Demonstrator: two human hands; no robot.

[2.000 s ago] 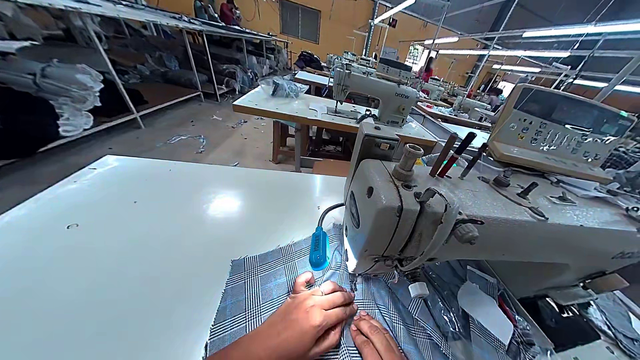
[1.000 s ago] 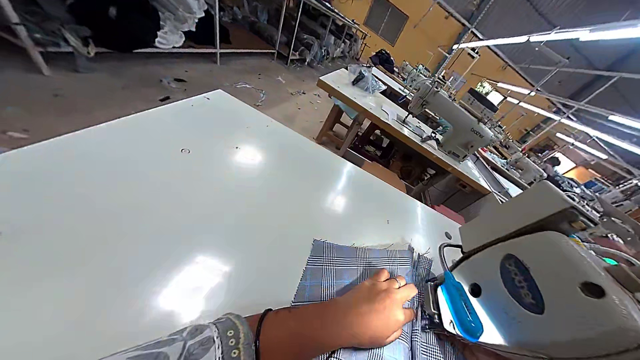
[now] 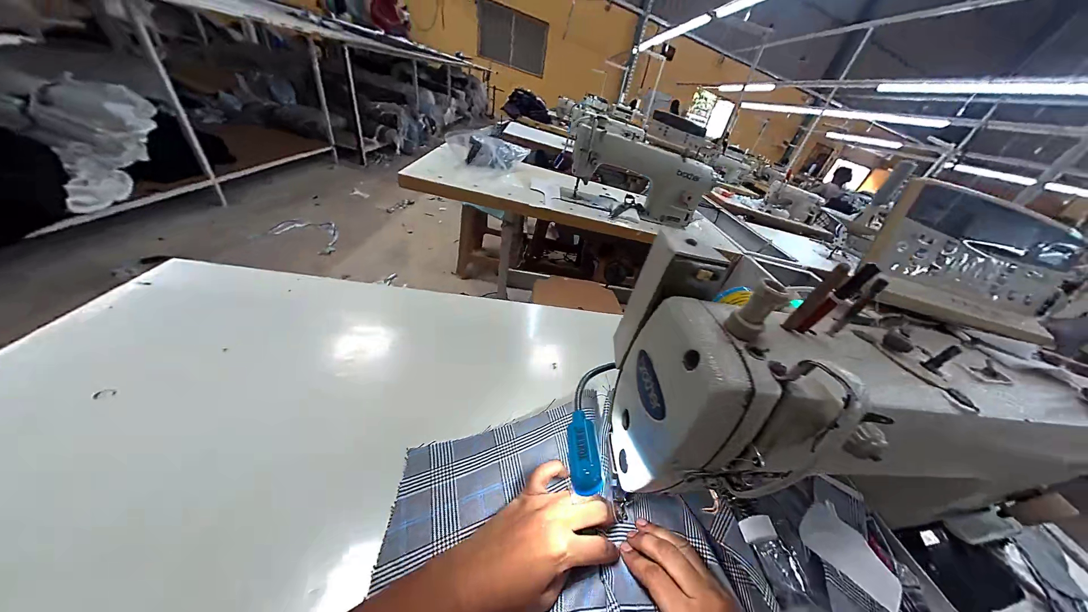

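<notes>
A grey plaid fabric piece (image 3: 459,484) lies on the white table, with part of it under the needle area of a Brother industrial sewing machine (image 3: 680,391). My left hand (image 3: 544,535) presses on the fabric just left of the presser foot (image 3: 623,508), fingers bent. Flat on the fabric, close to the foot on its near right side, rests my right hand (image 3: 676,565). A blue clip-on lamp (image 3: 584,453) on a bent black stem hangs beside the machine head, above my left fingers. The needle tip is too small to make out.
The white tabletop (image 3: 255,382) spreads to the left. Scissors or similar dark-handled tools (image 3: 829,297) stand on the machine beside a control panel (image 3: 977,246). A small clear bottle (image 3: 775,548) lies at right. Another sewing machine (image 3: 637,170) stands ahead; shelves with fabric rolls (image 3: 280,110) line the left.
The view has swung back from the tabletop to the machine. My right hand, not clearly visible one second ago, shows beside the foot again. Both hands remain at the fabric.
</notes>
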